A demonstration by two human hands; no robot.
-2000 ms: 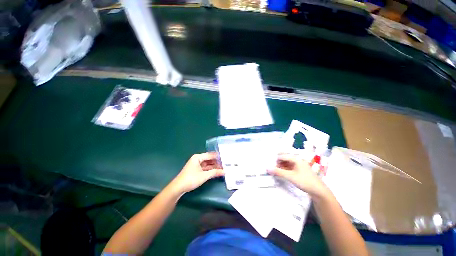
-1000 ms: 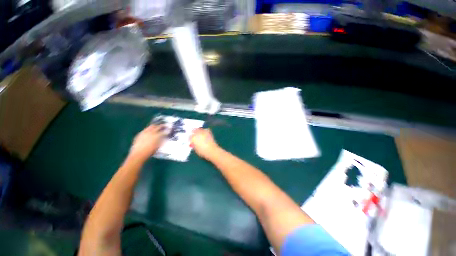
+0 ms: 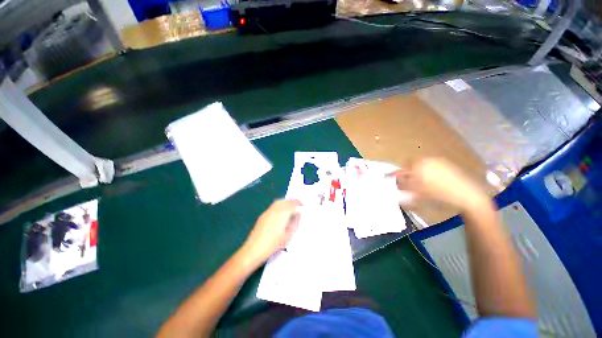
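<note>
Unfolded white die-cut cards (image 3: pixel 323 244) lie overlapping in front of me, with a dark cut-out and a red-orange block showing. My left hand (image 3: pixel 280 226) rests at their left edge; whether it grips one is unclear. My right hand (image 3: pixel 422 181) is blurred at the upper right edge of a white card stack (image 3: pixel 373 204); its fingertips are too blurred to tell a hold. A whitish stack of poly bags (image 3: pixel 218 155) lies further back. Glossy bagged cards (image 3: pixel 61 244) lie overlapping at the far left, dark pictures up.
A brown cardboard sheet (image 3: pixel 402 138) lies at the right, partly under clear plastic film (image 3: pixel 528 112). A metal rail and dark green conveyor belt (image 3: pixel 264 72) run behind. A white upright (image 3: pixel 49 132) stands at the left. A blue machine with a vented panel (image 3: pixel 515 264) is at the right.
The view has turned right. Both hands have left the bagged cards at the left and are now over the white cards. Two bagged cards now overlap where one lay earlier.
</note>
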